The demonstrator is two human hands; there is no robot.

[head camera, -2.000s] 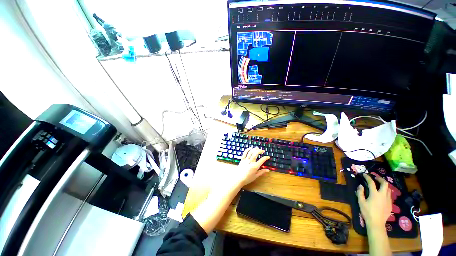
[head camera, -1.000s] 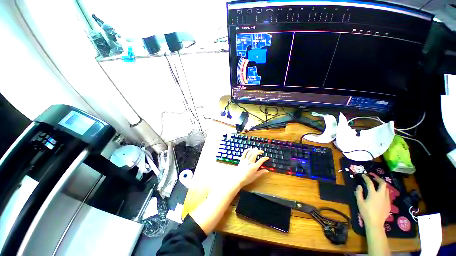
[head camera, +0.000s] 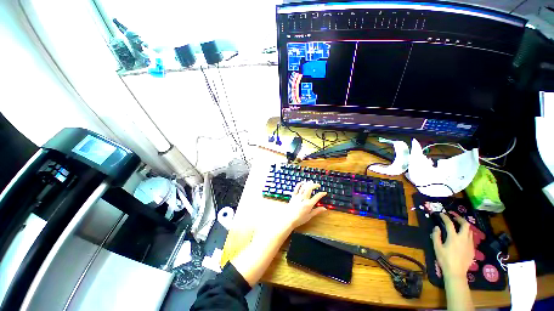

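My left hand (head camera: 304,205) rests on the lower left part of the backlit keyboard (head camera: 378,195), fingers spread on the keys, holding nothing. My right hand (head camera: 454,244) is closed over a small dark mouse (head camera: 447,223), mostly hidden under the fingers, on the black mouse pad (head camera: 489,273) with pink-red motifs. The monitor (head camera: 449,76) shows blue pattern pieces (head camera: 314,69) and a curved red-and-white strip at screen left. Thin vertical lines cross its black field.
A phone (head camera: 319,258) and shears (head camera: 378,254) lie below the keyboard. A white moulded item (head camera: 446,173) and green packet (head camera: 485,189) lie right, below the monitor. A dark square pad (head camera: 406,233) lies beside the mouse pad. A large machine (head camera: 91,159) stands left.
Some blue pieces at screen left look slightly different, with more dark gaps around the lower one. Both hands have stayed in nearly the same places.
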